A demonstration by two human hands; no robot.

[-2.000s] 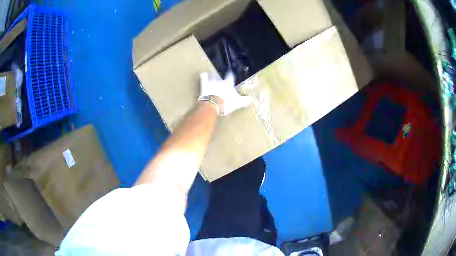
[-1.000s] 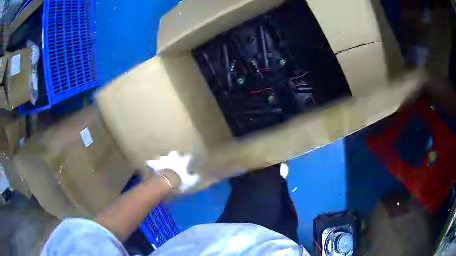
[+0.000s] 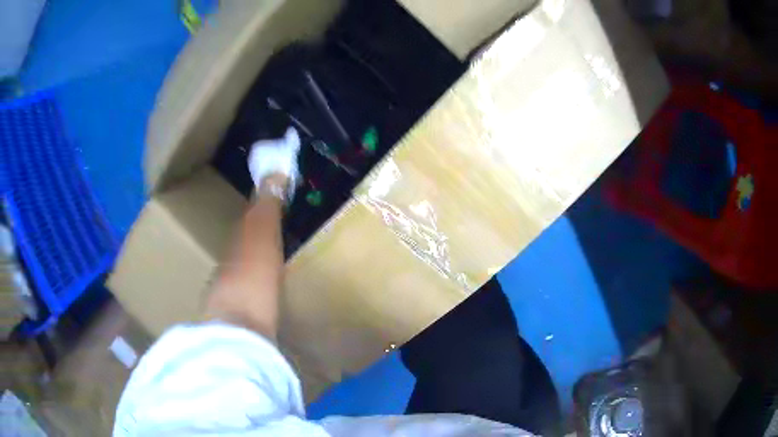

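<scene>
A large open cardboard carton [image 3: 478,171] stands tilted in front of me. Black housings [image 3: 341,94] lie inside it, with small green parts [image 3: 369,139] and thin red wires on them. My left hand [image 3: 275,164], in a white glove, reaches into the carton at its left side, over the housings. It is blurred, and I cannot tell whether its fingers hold anything. My right hand is not in view. A front housing with a round silver speaker driver [image 3: 621,414] is at the bottom right, blurred and cut off by the frame edge.
A blue plastic crate [image 3: 55,196] stands at the left on the blue floor [image 3: 546,299]. Brown cardboard [image 3: 81,350] is at the lower left. A red plastic stool-like object [image 3: 725,188] is at the right. My dark-clothed leg is below the carton.
My left hand has moved from the carton's lower left flap up into its opening. The view has shifted, and the long front flap now hangs down outside. The speaker housing appears farther right.
</scene>
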